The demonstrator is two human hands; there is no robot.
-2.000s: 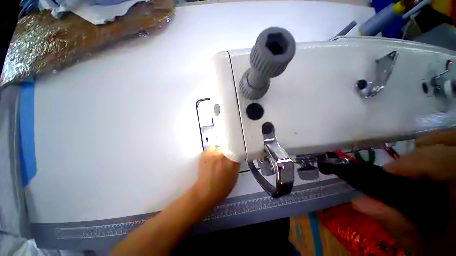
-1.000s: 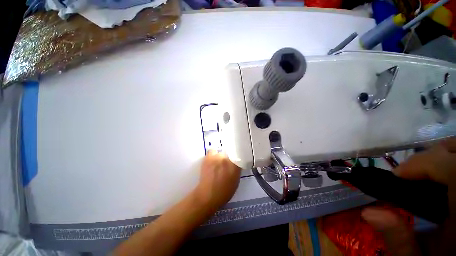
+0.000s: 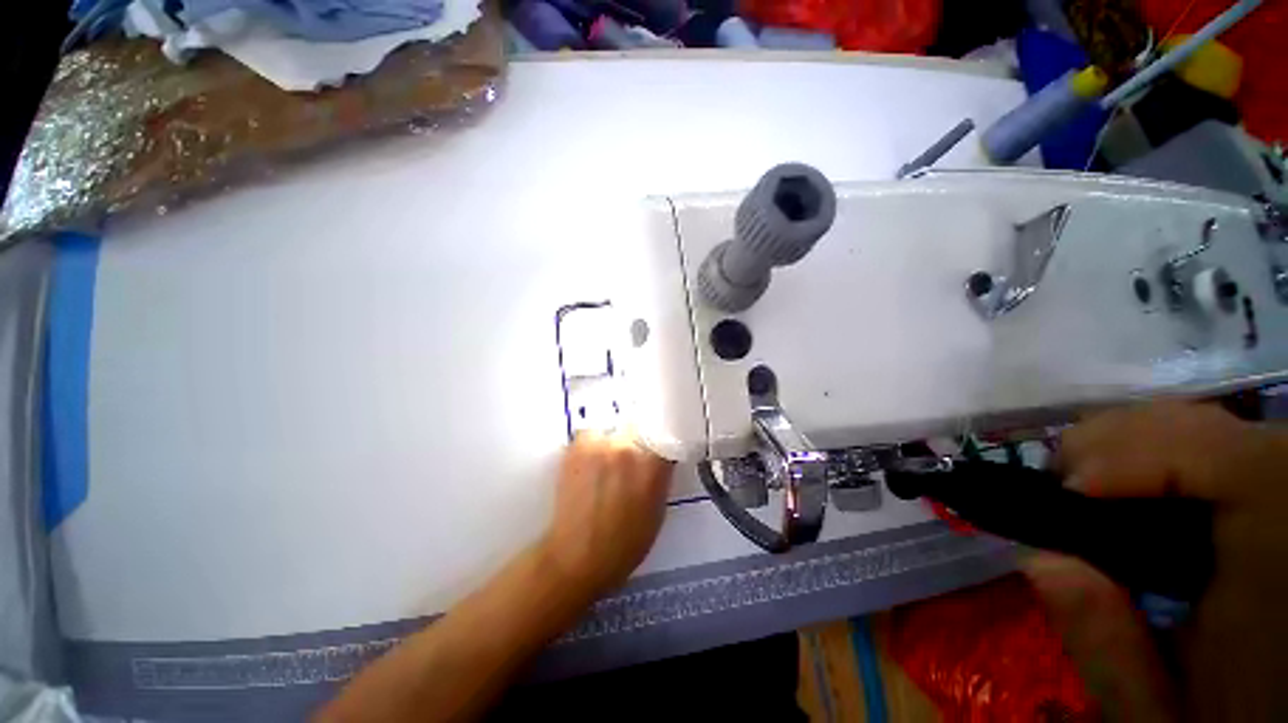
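The white sewing machine head [image 3: 876, 311] reaches in from the right over the white table. My left hand [image 3: 610, 509] is at the needle plate [image 3: 591, 370], its fingertips hidden under the head's left end; whether it holds something cannot be seen. My right hand [image 3: 1172, 480], at the right edge, is shut on the thick black handle of a screwdriver [image 3: 1017, 506]. The tool points left along the head's lower side, toward small metal parts beside the curved metal guard [image 3: 802, 494]. Its tip is hard to make out. A grey knurled post [image 3: 777, 226] stands on the head.
A plastic-wrapped brown bundle [image 3: 283, 134] with cloth scraps lies at the back left. Blue tape [image 3: 71, 381] is on the left edge. A ruler-marked grey edge [image 3: 382, 653] runs along the front. A red plastic bag [image 3: 982, 650] is below right. Thread cones [image 3: 1038, 120] stand behind.
The camera view has shifted a little. My left hand stays at the needle plate. My right hand still grips the screwdriver at the head's lower side, its fingers slightly shifted.
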